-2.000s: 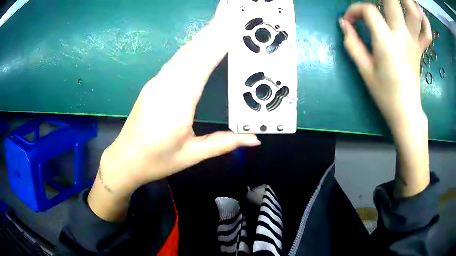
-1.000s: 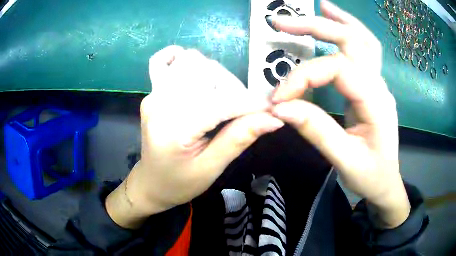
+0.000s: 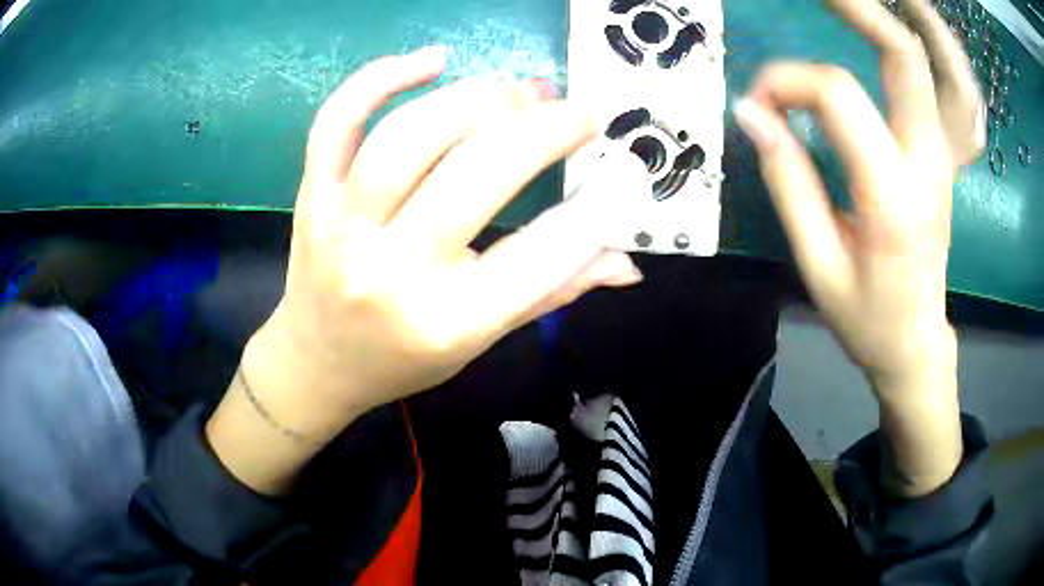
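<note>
A silver-grey metal plate lies on the green surface, its near end at the edge. Two round openings with black curved slots show; its far end is cut off by the picture's top. My left hand is at its left side, with fingers over the near left corner and the lower opening's left part. Whether it grips anything is hidden. My right hand is right of the plate, thumb and index tips close together; I cannot tell if a ring is between them. Thin small rings lie at the far right, partly behind that hand.
The green bench surface ends in a curved near edge. A pale blue-grey shape, perhaps a person's clothing, is at the lower left. A dark, blurred blue object shows behind it. My lap and striped cloth are below the plate.
My hands were together over the plate's near end and have parted. My right hand has moved right towards the rings. The pale blue-grey shape has appeared where the blue stool showed.
</note>
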